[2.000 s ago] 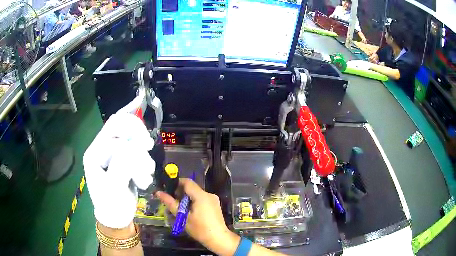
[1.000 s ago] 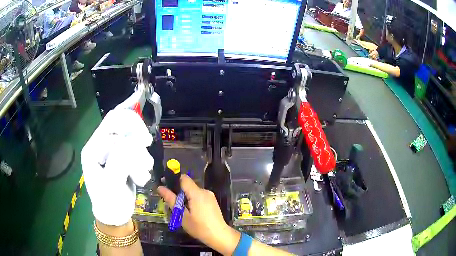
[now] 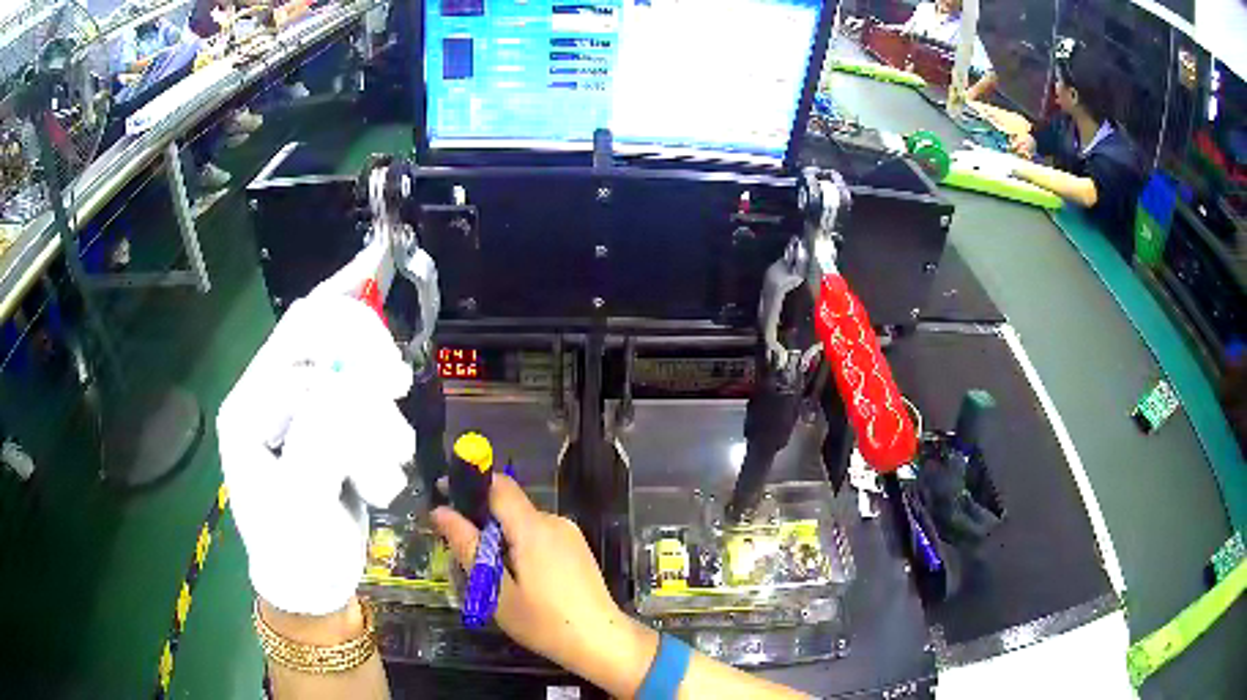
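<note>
My left hand (image 3: 317, 451), in a white glove, is closed around the red grip (image 3: 371, 293) of the left toggle clamp. My bare right hand (image 3: 547, 581), with a blue wrist strap, holds a purple-blue marker pen (image 3: 483, 588). Its fingertips are also on a black adjusting screwdriver with a yellow top (image 3: 472, 453), which stands over the left bay. The tool's tip is hidden. Boards with yellow parts lie under the clear pressure plates in the left bay (image 3: 399, 558) and right bay (image 3: 766, 558). The right toggle clamp's red grip (image 3: 864, 376) points down.
A monitor (image 3: 615, 75) stands behind the fixture, with a red digit display (image 3: 458, 362) below it. At right are a black holder with a dark green handle (image 3: 975, 421), a spare pen (image 3: 922, 533) and a conveyor (image 3: 1080, 369) with green boards (image 3: 1156, 406). A person (image 3: 1090, 144) sits beyond.
The green boards on the conveyor have shifted slightly. The red digits read differently. My right hand has moved slightly, still holding the pen and the tool. My left hand stays on the clamp grip.
</note>
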